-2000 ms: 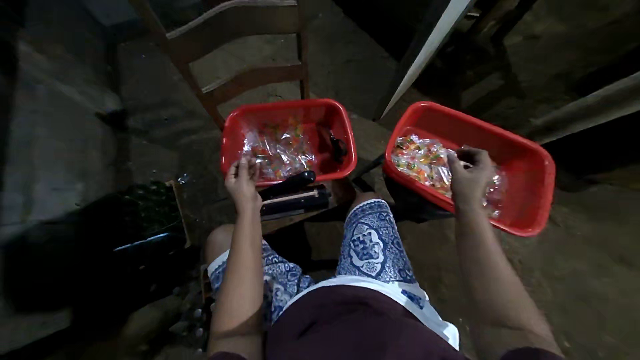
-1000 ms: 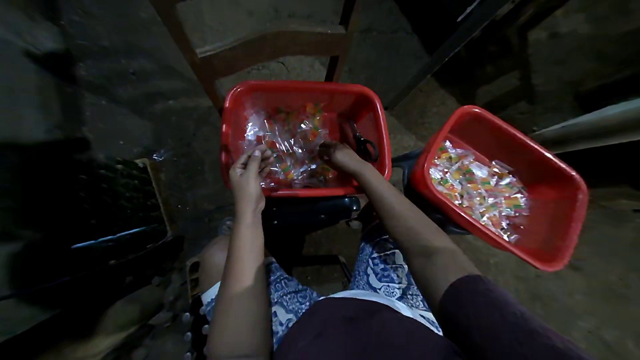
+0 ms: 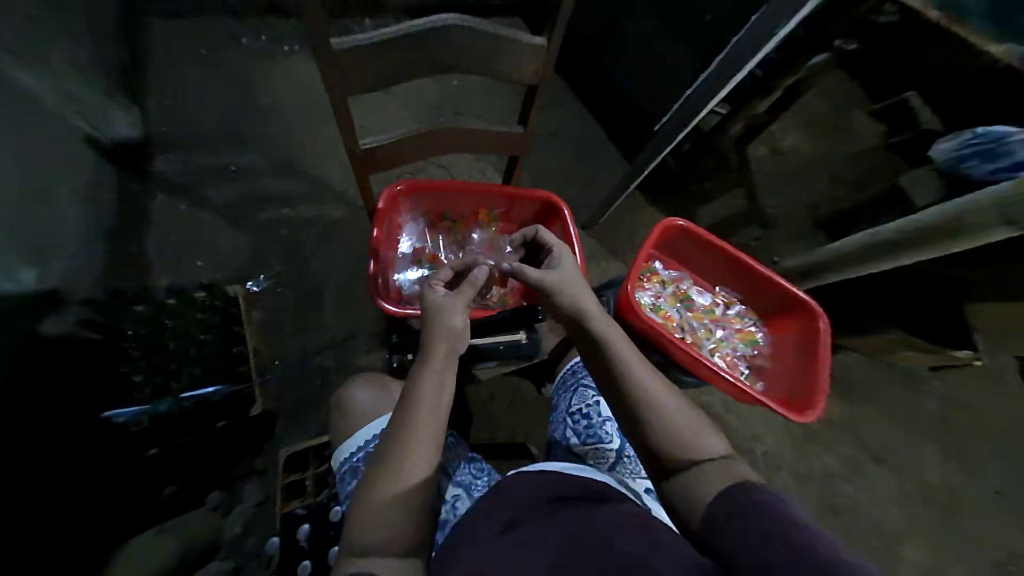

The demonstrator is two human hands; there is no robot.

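Note:
My left hand (image 3: 452, 300) and my right hand (image 3: 552, 268) meet over the near side of a red plastic basin (image 3: 472, 190). Between their fingertips is a small clear plastic wrapper (image 3: 492, 250), pinched from both sides; whether something is inside it I cannot tell. Below, the basin holds clear wrappers with orange, green and red pieces (image 3: 432, 248). To the right, tilted, stands a second red plastic basin (image 3: 788, 352) with a pile of small wrapped, brightly coloured pieces (image 3: 704, 320), which look like candies.
A wooden chair back (image 3: 440, 64) rises beyond the first basin. Crates, one with bottles (image 3: 304, 532), stand at lower left. A pale beam (image 3: 912, 232) lies at the right, and a slanting post (image 3: 704, 88) stands behind the basins.
My right hand was over the right basin two seconds ago, then inside the left one. Now both hands are together above the left basin, with a wrapper between them.

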